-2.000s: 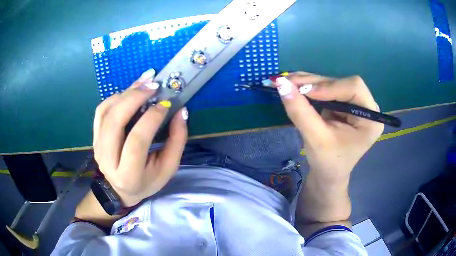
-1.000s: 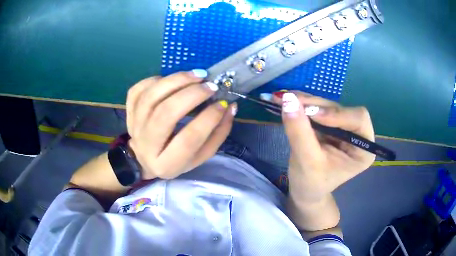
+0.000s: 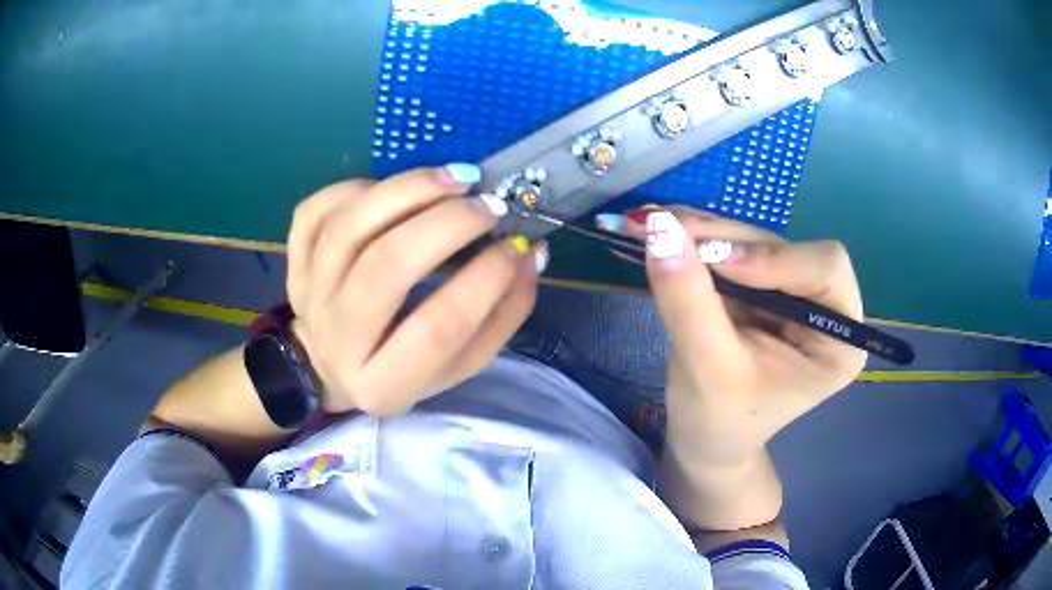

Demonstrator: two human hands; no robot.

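My left hand (image 3: pixel 398 288) grips the near-left end of a grey bar housing (image 3: pixel 636 134), which slants up to the right over the blue sheet (image 3: pixel 485 92). Several shiny round fittings with orange-gold centres run along the bar, with tiny silver studs around them. My right hand (image 3: pixel 750 328) holds black tweezers (image 3: pixel 808 317) marked VETUS. Their fine tip is at the fitting (image 3: pixel 528 197) nearest my left fingers. Whether the tip holds a tiny part cannot be seen. Pale specks stand in rows on the blue sheet.
The green mat (image 3: pixel 173 127) covers the bench, its pale edge (image 3: pixel 150 234) running below my hands. A narrow blue piece (image 3: pixel 1045 248) is cut off at the right rim. Below are a grey floor with a yellow line (image 3: pixel 185 310), a blue item (image 3: pixel 1015 447) and a dark metal-framed item (image 3: pixel 911 551).
Since the oldest frame, the tweezer tip has left the sheet's specks for the bar's near fitting. The bar and sheet appear further right, and more of the bar shows. The last second shows little change.
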